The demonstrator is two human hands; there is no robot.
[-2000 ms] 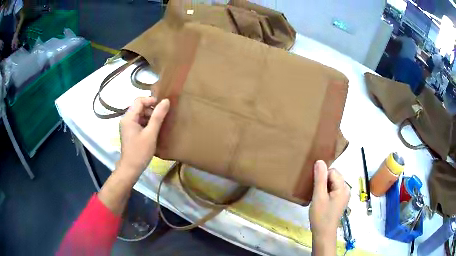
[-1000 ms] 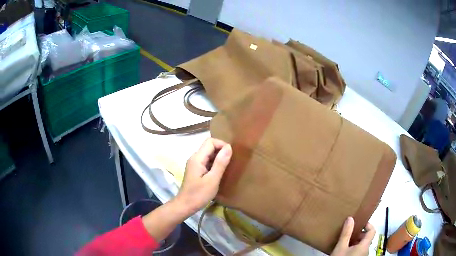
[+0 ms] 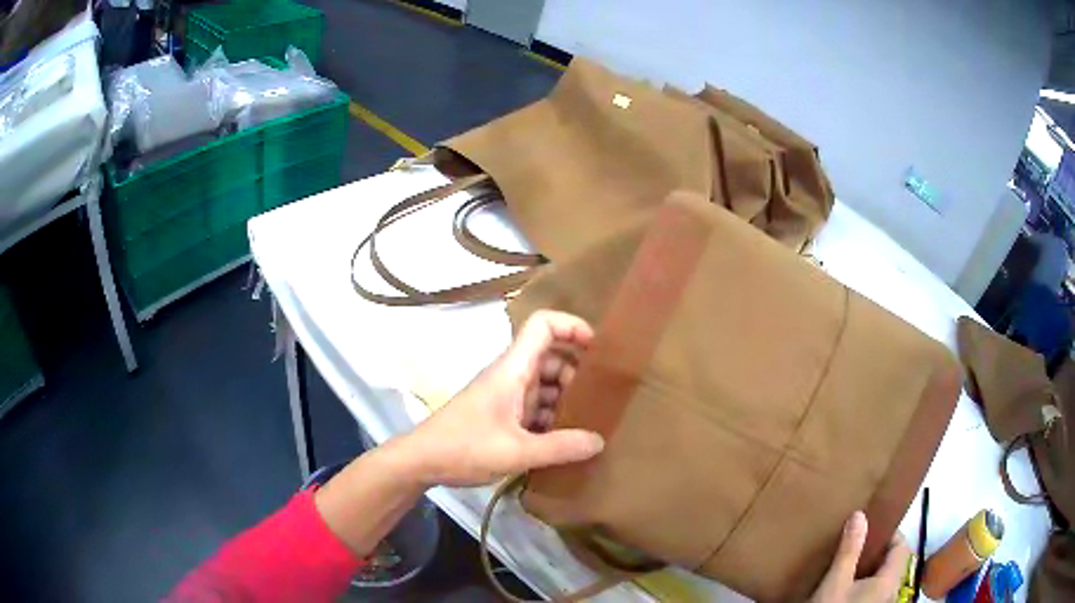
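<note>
A brown tote bag [image 3: 754, 389] is held up over the white table, its base with the crossing seams facing me and reddish-brown bands at both ends. My left hand [image 3: 513, 412] is at the left band, thumb and fingers spread apart; the thumb tip overlaps the band and the curled fingers are near the bag's edge. My right hand [image 3: 866, 565] grips the bag's lower right corner, partly cut off by the frame's bottom edge. A handle loop [image 3: 501, 542] hangs below the bag.
More brown bags [image 3: 625, 153] lie at the table's back, with straps on the white table [image 3: 318, 271]. Another bag [image 3: 1002, 377] lies at right. An orange bottle [image 3: 964, 551] and black stick [image 3: 923, 530] are near my right hand. Green crates [image 3: 236, 189] stand left; a bin [image 3: 407, 548] is below.
My left hand has opened, its thumb moving down and away from the fingers. The view has swung left since the oldest frame, then only slightly. My right hand still holds the corner.
</note>
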